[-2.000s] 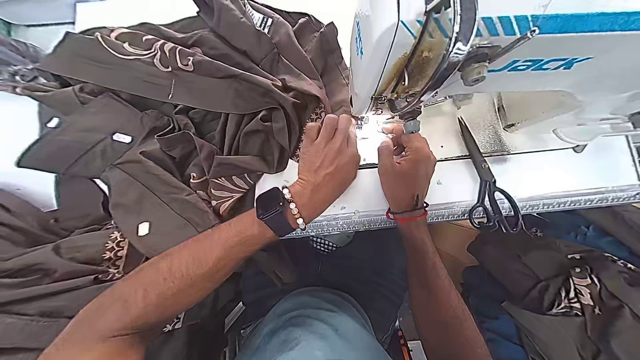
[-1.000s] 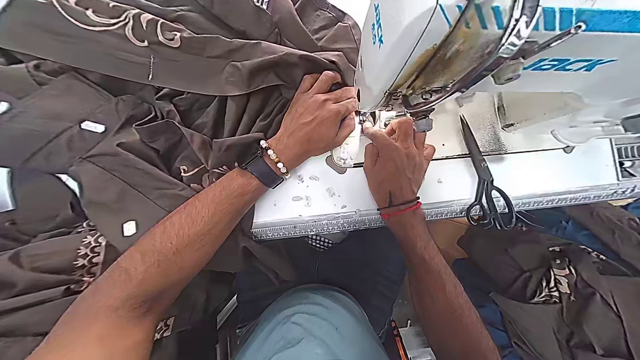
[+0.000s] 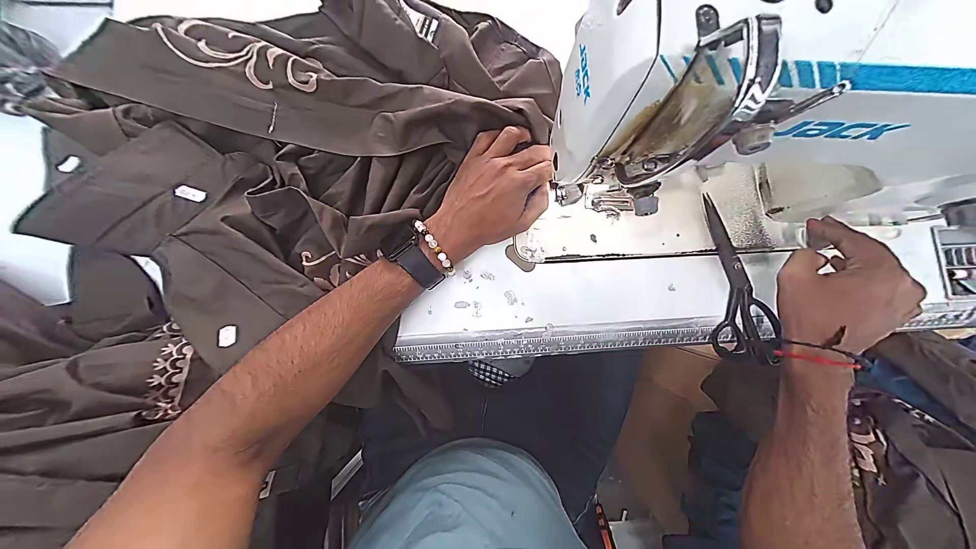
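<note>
My left hand (image 3: 499, 191), fingers curled, grips a fold of dark brown embroidered fabric (image 3: 366, 114) just left of the sewing machine's needle area. Beside it is the presser foot area (image 3: 602, 194) of the white Jack sewing machine (image 3: 839, 46), with no cloth beneath it. My right hand (image 3: 846, 282) is over the machine bed at the right, its thumb and index finger bent close together; whether something small is between them cannot be told. Black-handled scissors (image 3: 736, 282) lie just left of it, blades pointing away from me, handles over the table's front edge.
A measuring scale (image 3: 564, 341) runs along the table's front edge. Scraps and lint (image 3: 488, 293) are scattered near the needle plate. More brown embroidered cloth (image 3: 915, 457) lies below the table at the lower right. Heaped garment pieces with small white stickers (image 3: 191, 194) cover the left side.
My right hand has moved from beside the needle to the right, past the scissors. My left hand stays on the fabric left of the needle.
</note>
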